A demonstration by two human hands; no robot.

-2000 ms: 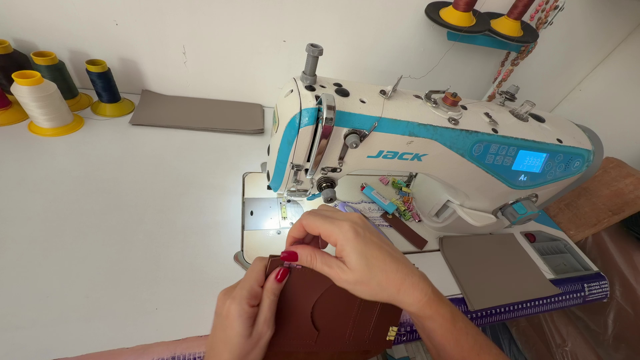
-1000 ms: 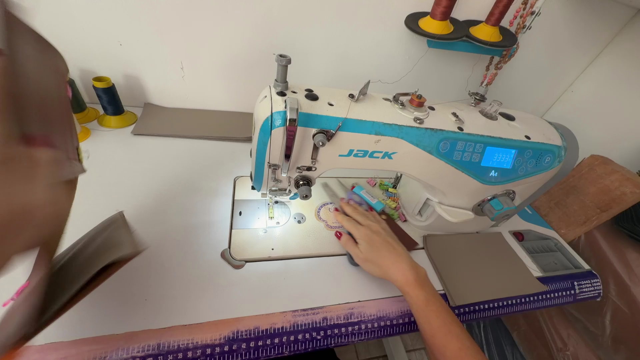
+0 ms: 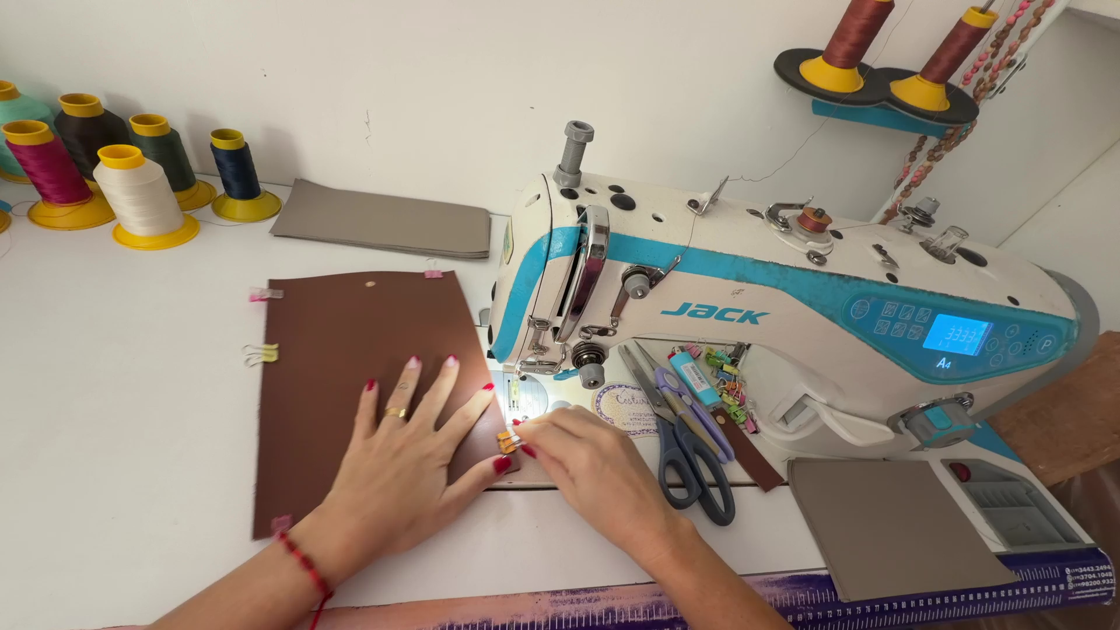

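A brown panel, leather or a leather-like sheet (image 3: 324, 376), lies flat on the white table left of the sewing machine (image 3: 744, 280). Pink clips and a yellow-green binder clip (image 3: 262, 353) grip its edges. My left hand (image 3: 407, 451) rests on the panel with its fingers spread. At the panel's right edge, near the needle plate, my right hand (image 3: 595, 472) pinches an orange binder clip (image 3: 507, 441). Dark-handled scissors (image 3: 687, 464), a purple-handled tool (image 3: 700, 411), a lighter-like blue item (image 3: 694, 378) and a pile of small coloured clips (image 3: 731, 376) lie under the machine's arm.
Thread cones (image 3: 144, 201) stand at the back left. A stack of grey-brown pieces (image 3: 385, 219) lies behind the panel, and another grey-brown piece (image 3: 888, 525) sits at the right beside a grey compartment tray (image 3: 1015, 507). A printed measuring strip (image 3: 840, 599) runs along the front edge.
The brown panel now lies flat on the table under my left hand, which was blurred at the left one second ago. My right hand has moved from under the machine's arm to the panel's edge.
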